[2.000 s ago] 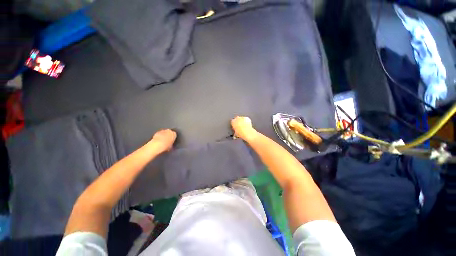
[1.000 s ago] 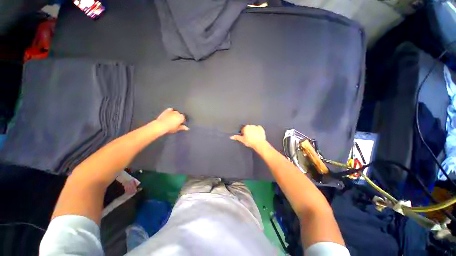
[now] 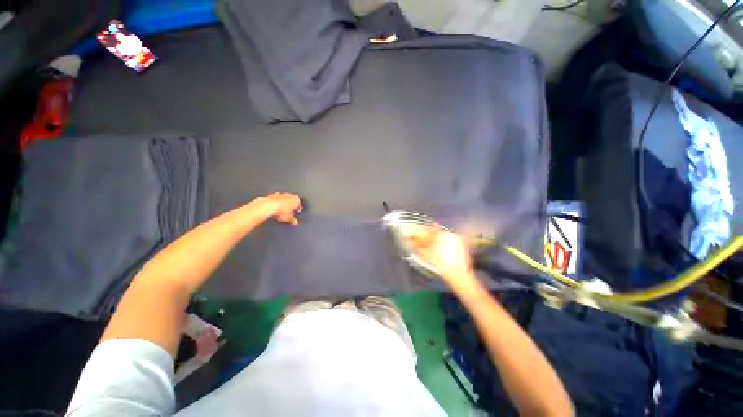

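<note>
A dark grey garment piece (image 3: 338, 252) lies flat at the near edge of the pressing table, nearly the same colour as the table cover. My left hand (image 3: 285, 208) is at its upper left corner, fingers bent down on the cloth; it seems to pinch the edge, partly hidden. My right hand (image 3: 440, 251) is closed on the handle of the steam iron, blurred. The iron's silver pointed body (image 3: 401, 218) is over the piece's upper right corner, its tip pointing left. Whether it touches the cloth I cannot tell.
A stack of grey pieces (image 3: 85, 216) with fanned edges lies at the left. Crumpled grey cloth (image 3: 297, 61) is at the far edge. A red-and-white packet (image 3: 126, 46) is far left. A yellow hose (image 3: 644, 291) runs right, past a white card-like plate (image 3: 564, 238). Dark clothing (image 3: 586, 350) is at the lower right.
My right hand has let go of the cloth edge, taken the iron from the right side and brought it left over the piece. My left hand has stayed at the left corner. The view has shifted.
</note>
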